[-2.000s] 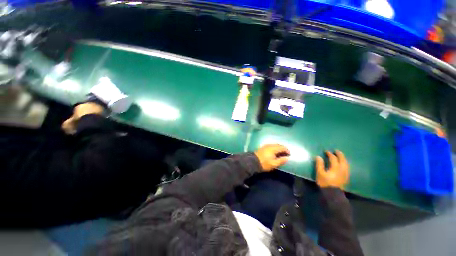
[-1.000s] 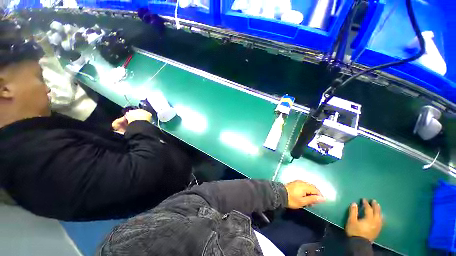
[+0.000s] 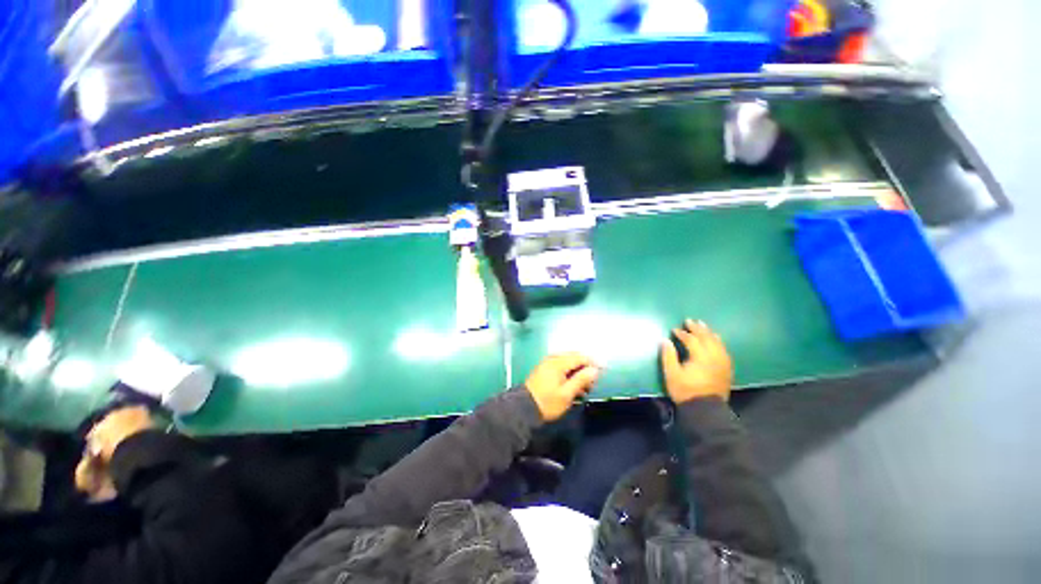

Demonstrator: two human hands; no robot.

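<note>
My left hand [image 3: 559, 384] rests at the front edge of the green bench top [image 3: 377, 382], fingers loosely curled, with nothing seen in it. My right hand [image 3: 699, 363] lies on the bench to its right, fingers bent and a little apart, holding nothing visible. The black electric screwdriver [image 3: 503, 272] hangs nose-down beyond my left hand. The grey-white screw feeder [image 3: 551, 228] stands just right of it. A white-yellow tube [image 3: 470, 294] with a blue and orange end lies left of the screwdriver.
A blue tray [image 3: 873, 277] is at the bench's right end. A white camera unit [image 3: 750, 132] stands on the back ledge. Blue bins [image 3: 639, 57] with white parts are above. At left, another person's hands [image 3: 112, 439] are beside a white camera body [image 3: 168, 378].
The view has swung to the right, bringing the whole blue tray back into sight and the neighbour's head out. My hands stay resting at the bench edge, a little apart.
</note>
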